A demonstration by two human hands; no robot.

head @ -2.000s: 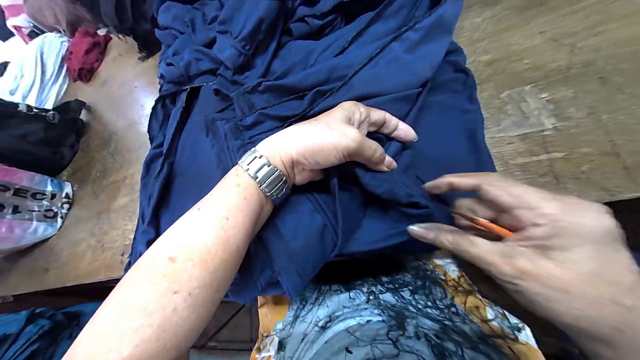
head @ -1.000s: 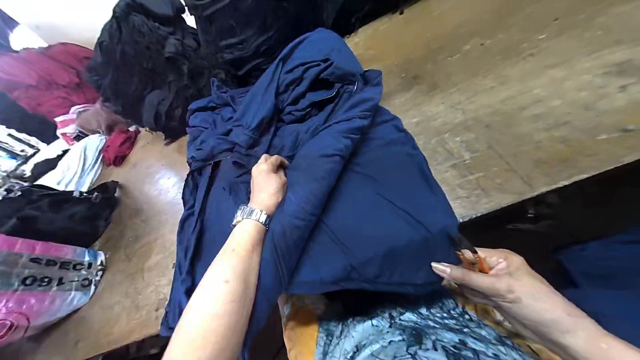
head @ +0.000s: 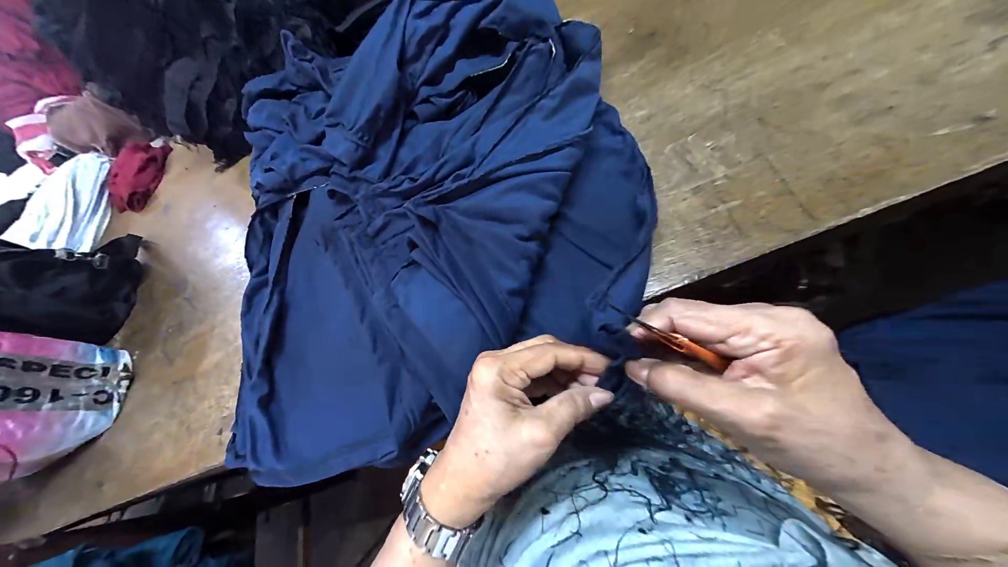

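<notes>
A navy blue garment (head: 441, 260) lies bunched and folded on the wooden table, its near part hanging over the front edge. My left hand (head: 535, 402), with a metal watch on the wrist, pinches the garment's edge between thumb and fingers. Close beside it, my right hand (head: 732, 362) holds small orange-handled thread snips (head: 685, 346), their dark blades pointing up and left over the cloth. The right thumb and fingertips also touch the fabric edge. Dark loose threads (head: 598, 504) lie scattered over the light blue cloth on my lap.
Black cloth (head: 189, 71) is heaped at the back left of the wooden table (head: 787, 118). Nearer are a dark red cloth (head: 138, 175), a white cloth (head: 67, 209), a black pouch-like item (head: 71, 291) and a printed plastic bag (head: 63, 402). More blue fabric (head: 937, 370) lies low at the right.
My left hand has moved from the middle of the garment to its near right edge, beside my right hand. The garment's right part is now gathered between both hands, where it lay flatter before.
</notes>
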